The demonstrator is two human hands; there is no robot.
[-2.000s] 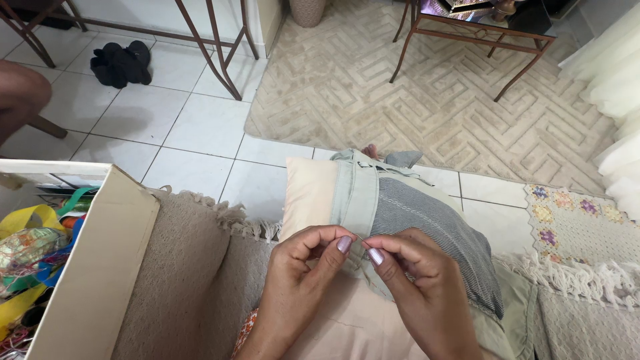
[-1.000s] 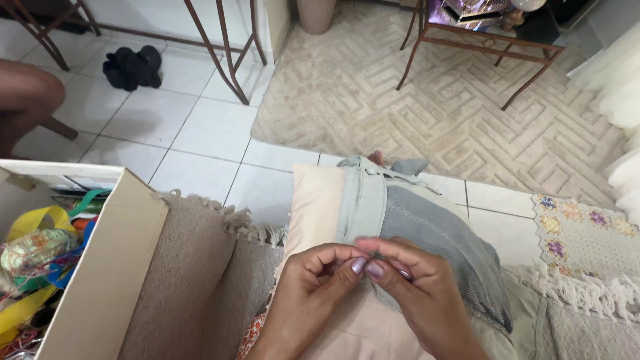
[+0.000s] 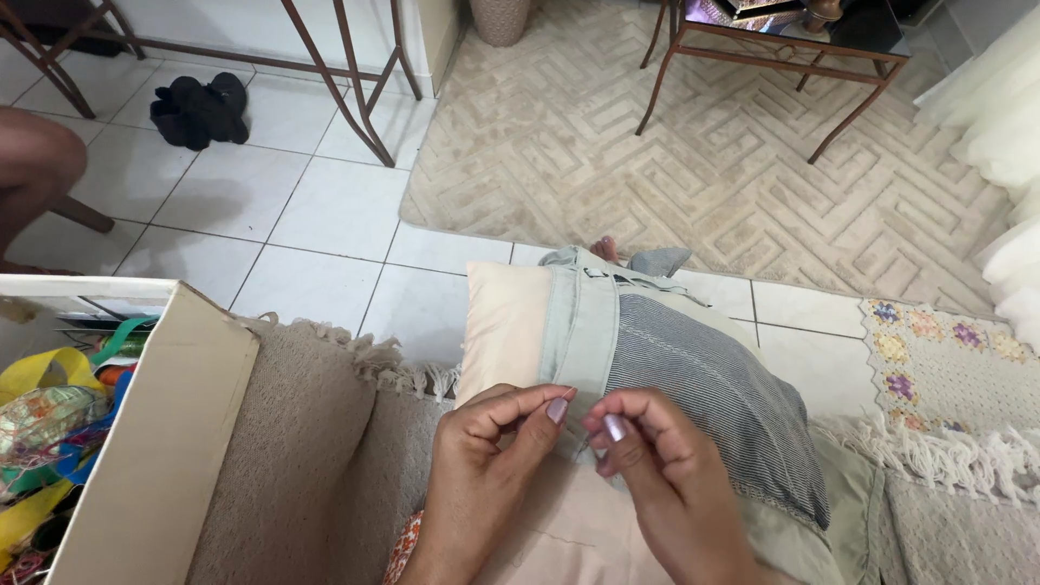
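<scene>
A pale pink pillow (image 3: 508,325) lies on my lap, with a light green garment (image 3: 581,325) and its dark striped fabric part (image 3: 699,382) over it. Above the pillow my left hand (image 3: 504,455) pinches something very thin, perhaps a needle or thread end, between thumb and index finger. Just to its right, my right hand (image 3: 658,463) has thumb and index finger together; whether they hold a thread is too small to tell. The fingertips of the two hands are a little apart. A thin loose thread (image 3: 561,538) lies on the pillow below them.
A cream box (image 3: 154,431) with ribbons and thread stands at the left on a fringed beige cover (image 3: 301,422). Another person's leg (image 3: 36,171) shows at far left. Black shoes (image 3: 199,110), a metal-legged table (image 3: 780,53), a patterned rug (image 3: 650,162) and a crocheted piece (image 3: 942,366) lie beyond.
The fingertips of my two hands, together one second ago, are now apart. The garment and pillow lie as before.
</scene>
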